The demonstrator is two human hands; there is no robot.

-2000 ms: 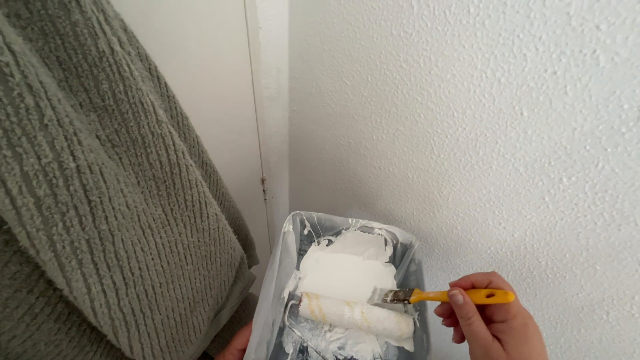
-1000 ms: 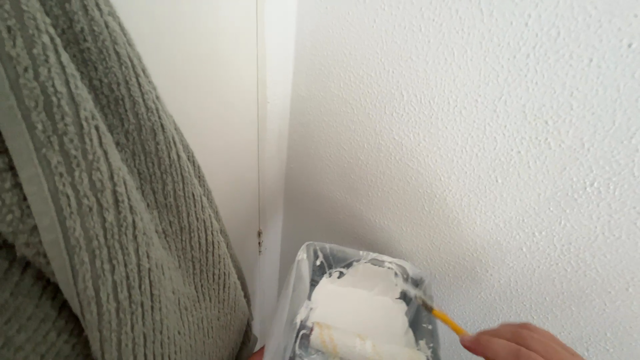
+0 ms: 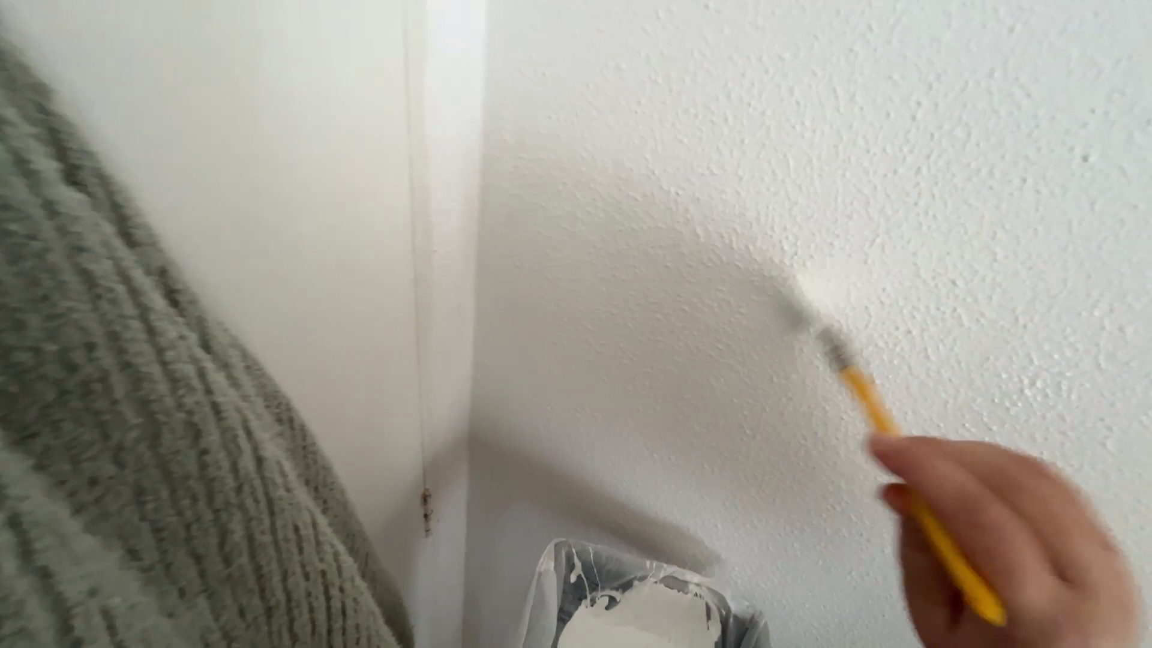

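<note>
My right hand (image 3: 1008,540) grips the yellow handle of a paintbrush (image 3: 868,396) at the lower right. The brush points up and left, its blurred bristle end at the textured white wall (image 3: 648,360); whether the bristles touch the wall cannot be told. Below and to the left of that hand, a plastic-lined paint tray (image 3: 585,567) holds white paint (image 3: 643,619), and its lower part is cut off by the frame. My left hand is out of view.
A grey-green ribbed sleeve (image 3: 180,405) fills the left side. Behind it stands a white panel (image 3: 297,180) with a narrow vertical gap and a rusty spot (image 3: 427,511) near the wall corner.
My right hand has lifted the brush from the tray up to the wall. The tray sits lower in view, and the roller seen in it before is out of view.
</note>
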